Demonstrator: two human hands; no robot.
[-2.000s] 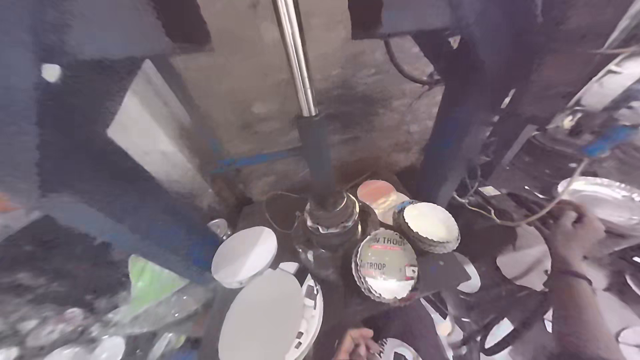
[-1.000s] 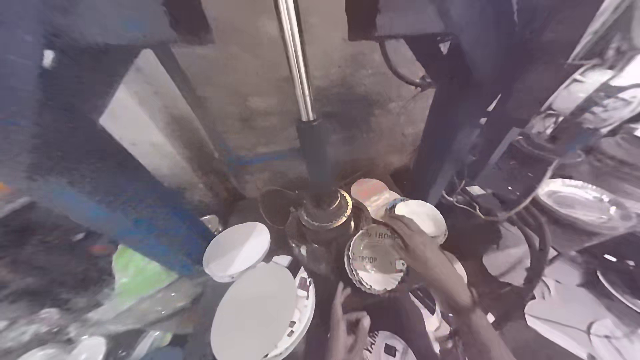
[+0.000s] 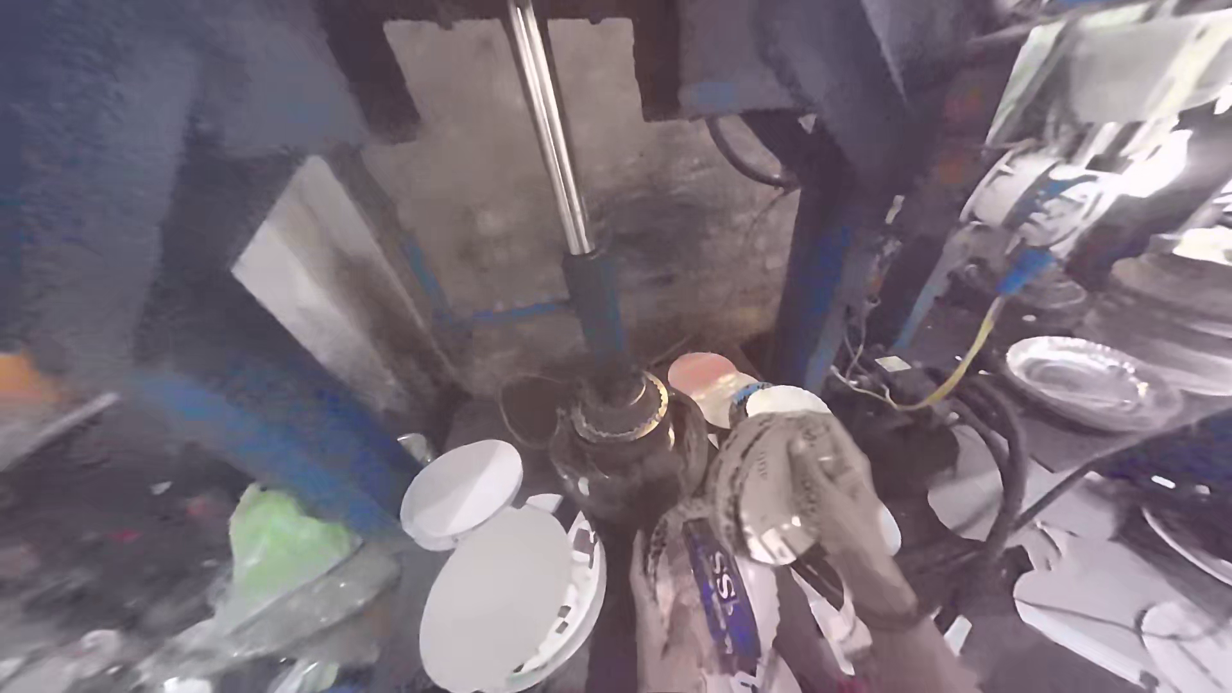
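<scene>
My right hand (image 3: pixel 842 491) grips a small stack of round fluted paper plates (image 3: pixel 770 481), tilted on edge, right of the press die. My left hand (image 3: pixel 659 587) is low in the middle, blurred, around or against a printed sheet or disc with a dark blue band (image 3: pixel 722 597); its grip is hard to make out. The round metal die (image 3: pixel 626 433) stands under the vertical ram (image 3: pixel 597 298). Behind my right hand are a pinkish disc (image 3: pixel 703 372) and a white round piece (image 3: pixel 784 399). Left of the die lie white paper discs (image 3: pixel 462 493) and a larger disc stack (image 3: pixel 500 597).
Blue machine posts (image 3: pixel 279 452) flank the die. A green plastic bag (image 3: pixel 284 539) and clear wrap lie at the lower left. To the right are a black hose (image 3: pixel 1011 462), a yellow cable (image 3: pixel 962 356), a silvery plate (image 3: pixel 1088 380) and scattered white sheets (image 3: pixel 1088 616).
My right hand came from the far right to the plates beside the die and now holds them tilted. My left hand has come further into view, at the printed piece.
</scene>
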